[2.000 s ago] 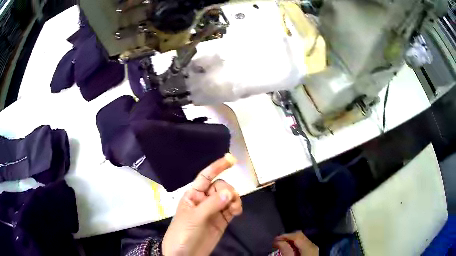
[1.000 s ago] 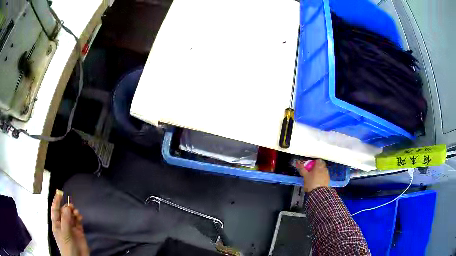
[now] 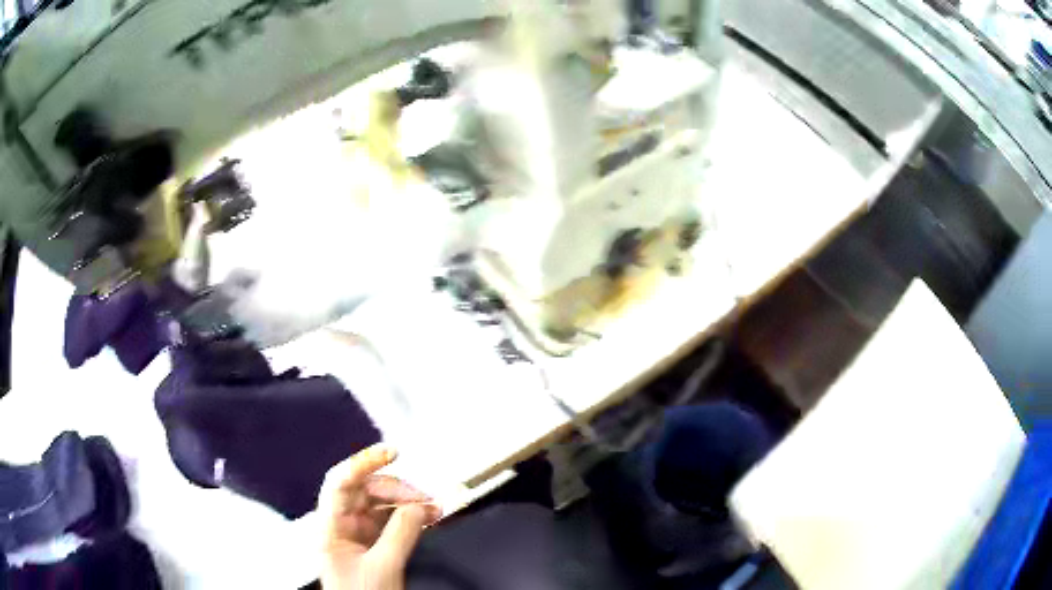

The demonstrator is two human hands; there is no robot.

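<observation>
A dark navy fabric pouch piece (image 3: 271, 432) lies on the white table below the needle area (image 3: 213, 305) of the sewing machine, with a short pale zip mark near its lower left. My left hand (image 3: 375, 519) is at the table's front edge, just right of and below the piece. Its fingers are half curled, with a gap between index finger and thumb. A fine line shows near the fingers, but blur hides whether it is something held. My right hand is not in view.
The blurred machine body (image 3: 542, 196) stands at the centre. More dark pieces (image 3: 64, 496) lie at lower left. A pale board (image 3: 888, 461) is at the right, beside a blue bin (image 3: 1015, 519). A dark blue rounded thing (image 3: 709, 455) is below the table edge.
The view has swung back from the blue bin and tray to the machine. My right hand, earlier reaching into the tray, has left the picture. My left hand is beside the dark piece again.
</observation>
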